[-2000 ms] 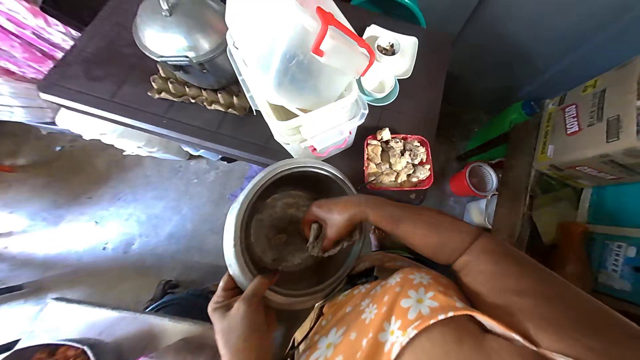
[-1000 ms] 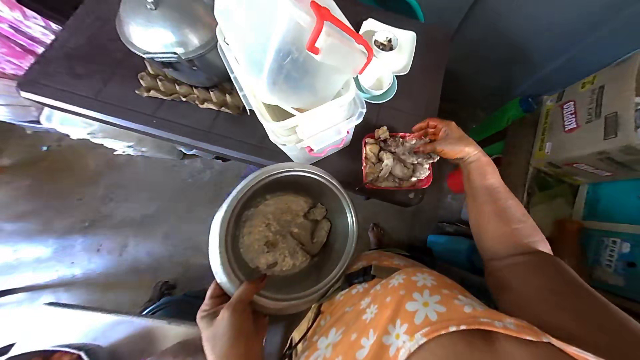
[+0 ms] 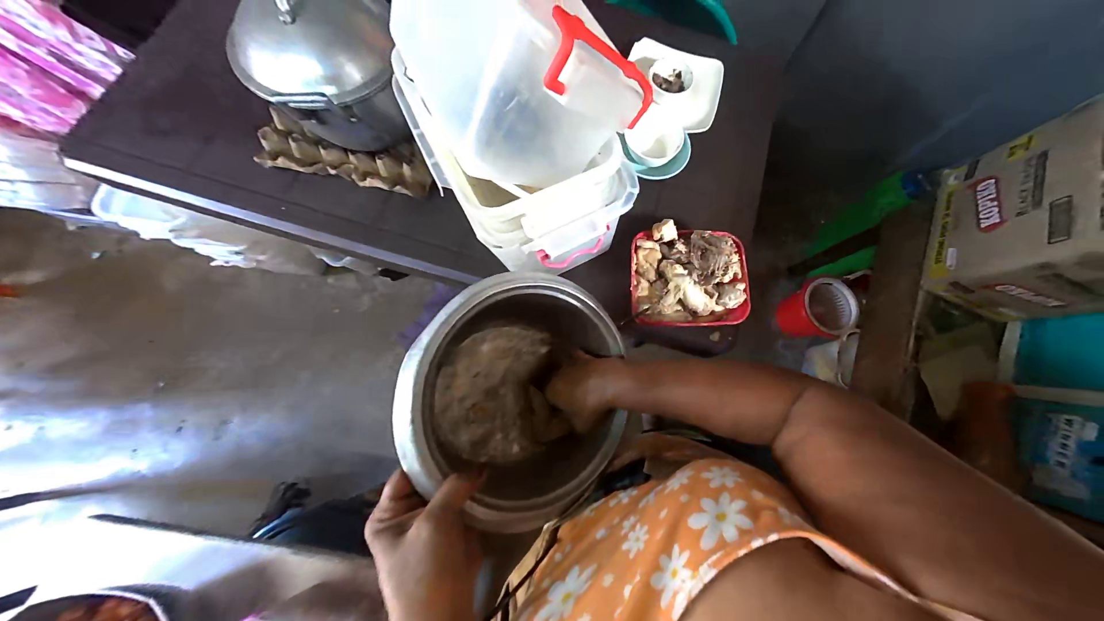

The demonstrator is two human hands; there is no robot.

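A round metal pot (image 3: 416,371) is tilted toward me, with a murky brown-grey mass (image 3: 492,392) inside. My left hand (image 3: 431,535) grips the near left rim, thumb over the edge. Deep in the pot at its right side is my right hand (image 3: 582,392); the fingers are hidden in shadow, and whether they hold a piece cannot be told. Just beyond the pot, to the right, a red square plastic container (image 3: 746,280) on the table corner is heaped with pale and brown chunks (image 3: 690,280) that look like meat pieces.
On the dark table (image 3: 362,228) stand a lidded metal pot (image 3: 319,69) on an egg tray (image 3: 345,164), clear plastic bins (image 3: 509,103) and small bowls (image 3: 660,151). At right are a red cup (image 3: 798,312) and a cardboard box (image 3: 1018,216). Another pan (image 3: 95,604) shows at lower left.
My right hand was in the pot, then at the red container, and is now back in the pot. My left hand has stayed on the rim.
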